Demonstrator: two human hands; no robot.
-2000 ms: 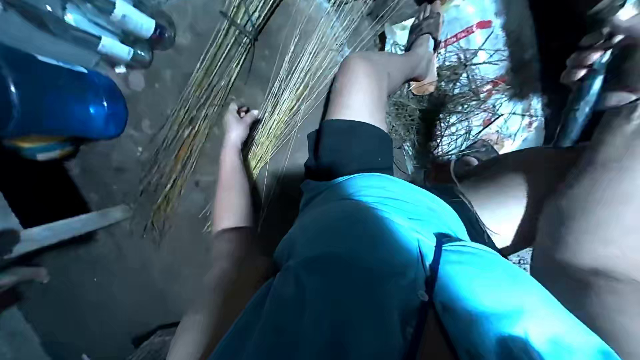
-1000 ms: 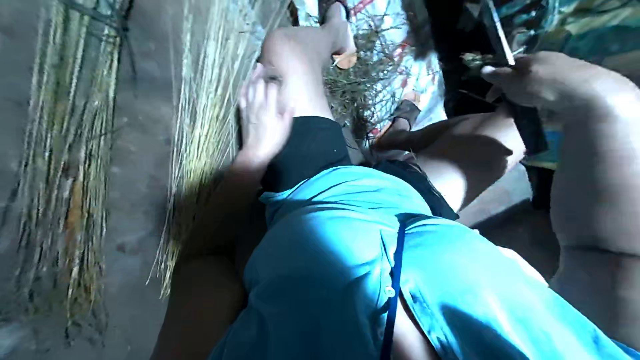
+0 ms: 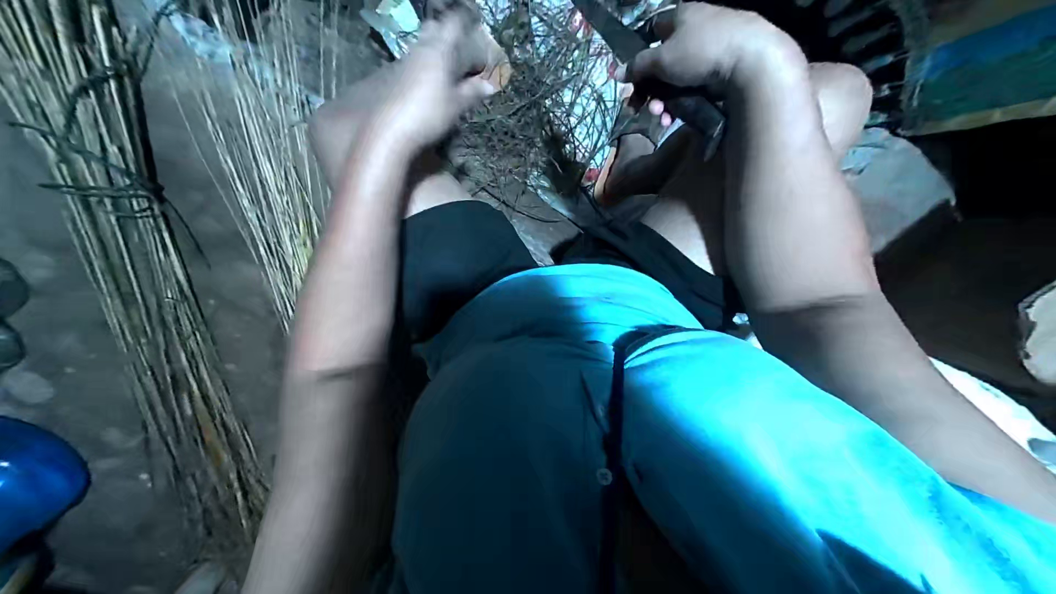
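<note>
My right hand (image 3: 701,49) is shut on the dark handle of a knife (image 3: 610,31), whose flat blade points up and left. My left hand (image 3: 429,91) is blurred, above my bent knee; whether it holds anything is not clear. Between the two hands lies a heap of thin dry twigs (image 3: 528,115), partly on a white printed sheet. A loose bunch of thin straw-like stalks (image 3: 272,181) lies left of my left forearm. Farther left, a thicker bundle of stalks (image 3: 115,214) is bound with a dark tie.
A blue rounded container (image 3: 37,478) is at the lower left, with glassy round objects above it. A grey stone (image 3: 895,186) lies right of my right forearm. A blue and green printed cloth or sheet (image 3: 986,70) is at the upper right.
My left hand has moved from the stalks, past my thigh, to beside the twig heap. My right hand has come in from the right with the knife. The view has shifted.
</note>
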